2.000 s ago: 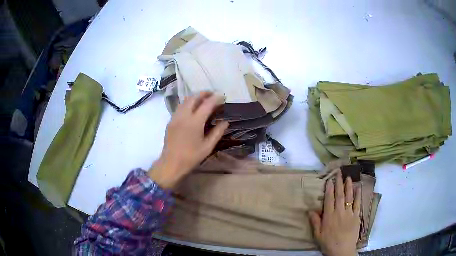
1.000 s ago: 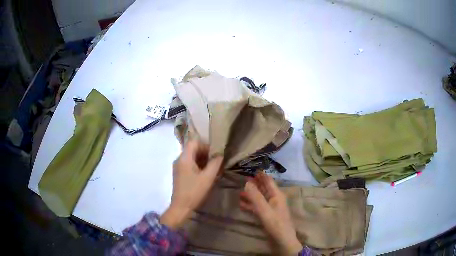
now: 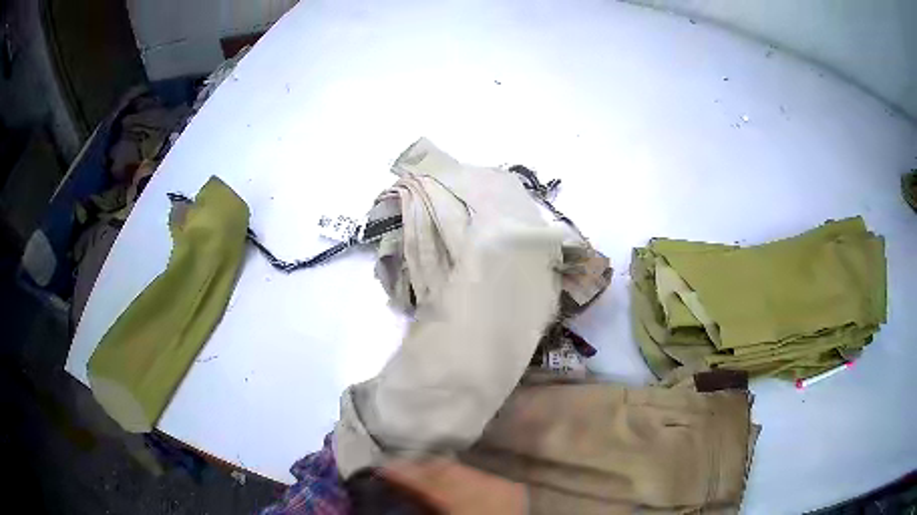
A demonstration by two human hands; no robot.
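Note:
A long pale cream fabric piece (image 3: 473, 322) lies wrong side out from the crumpled heap (image 3: 407, 241) down to the near table edge. My left plaid sleeve (image 3: 310, 485) reaches its near open end; my left hand is hidden, apparently within the fabric. My right hand (image 3: 463, 488) is blurred at the bottom edge, against the near end of the pale piece; its grip is unclear. The tan stack (image 3: 623, 433) lies flat at the near edge, partly under the pale piece, with a dark brown band (image 3: 721, 380) at its far right corner.
An olive-green stack (image 3: 794, 302) lies right, with a white pen with pink-red ends (image 3: 827, 375) beside it. A single olive-green piece (image 3: 176, 302) lies left. A black-and-white tie (image 3: 292, 266) and paper tags (image 3: 338, 227) lie around the heap. The white table (image 3: 623, 111) has a rounded edge.
A piece from the heap has been drawn towards me and now shows its pale side. My left hand has gone out of sight; my right hand has moved down and left to the near edge.

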